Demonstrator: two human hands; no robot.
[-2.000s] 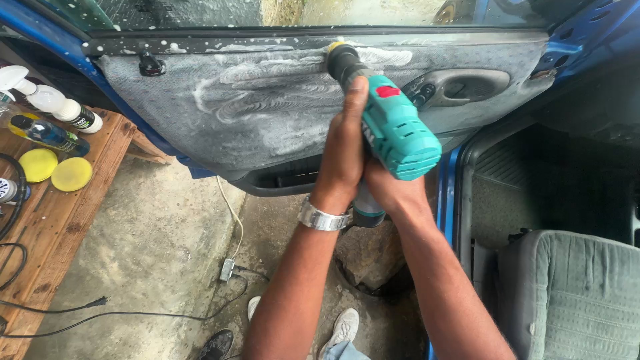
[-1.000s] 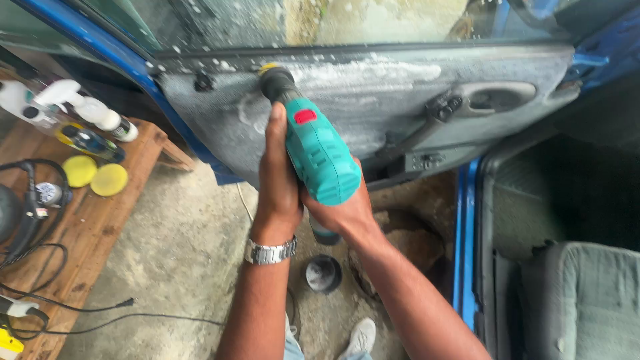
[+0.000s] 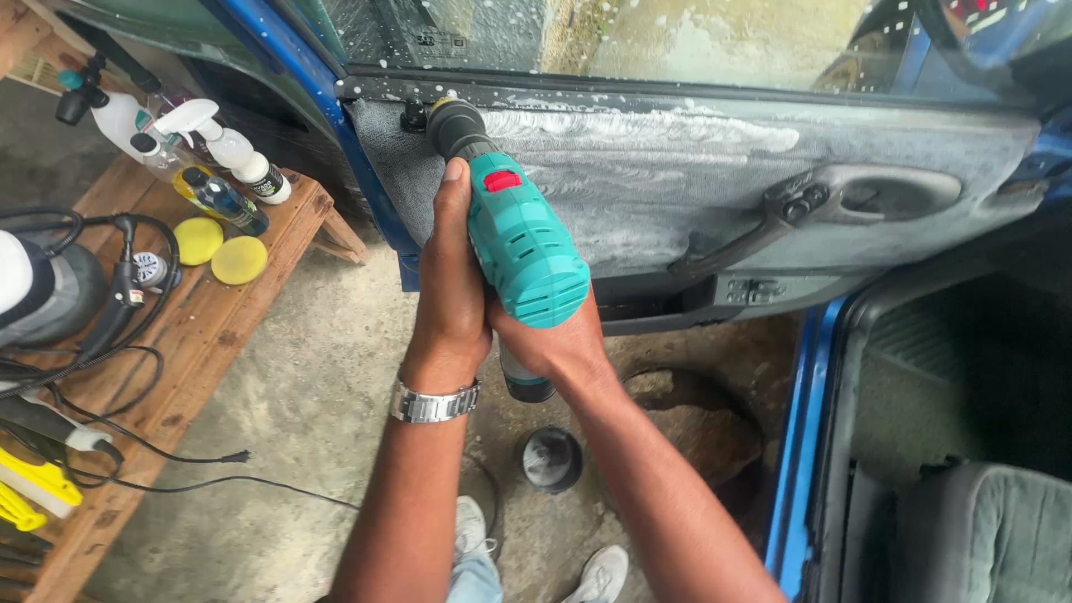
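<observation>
A teal cordless drill (image 3: pixel 528 243) with a red switch is held by both hands. My right hand (image 3: pixel 553 335) is wrapped around its handle, mostly hidden under the body. My left hand (image 3: pixel 452 268), with a metal watch (image 3: pixel 435 403) at the wrist, grips the drill's left side, thumb near the chuck. The drill's brush end (image 3: pixel 448 109), yellowish at the tip, meets the upper left of the grey fabric door panel (image 3: pixel 611 193), beside a black knob (image 3: pixel 413 116). White foam (image 3: pixel 636 127) streaks the panel's upper part, right of the brush.
A wooden bench (image 3: pixel 209 335) at left holds spray bottles (image 3: pixel 226 146), yellow round pads (image 3: pixel 239 260), a black hose and cables. Below the door, a small dark bucket (image 3: pixel 551 460) stands on the concrete floor. The blue door sill (image 3: pixel 808 444) and a grey car seat (image 3: pixel 997 528) are at right.
Both hands have carried the drill leftward along the panel, from near its upper middle to beside the black knob. The white foam band along the top now shows more fully. The view has shifted.
</observation>
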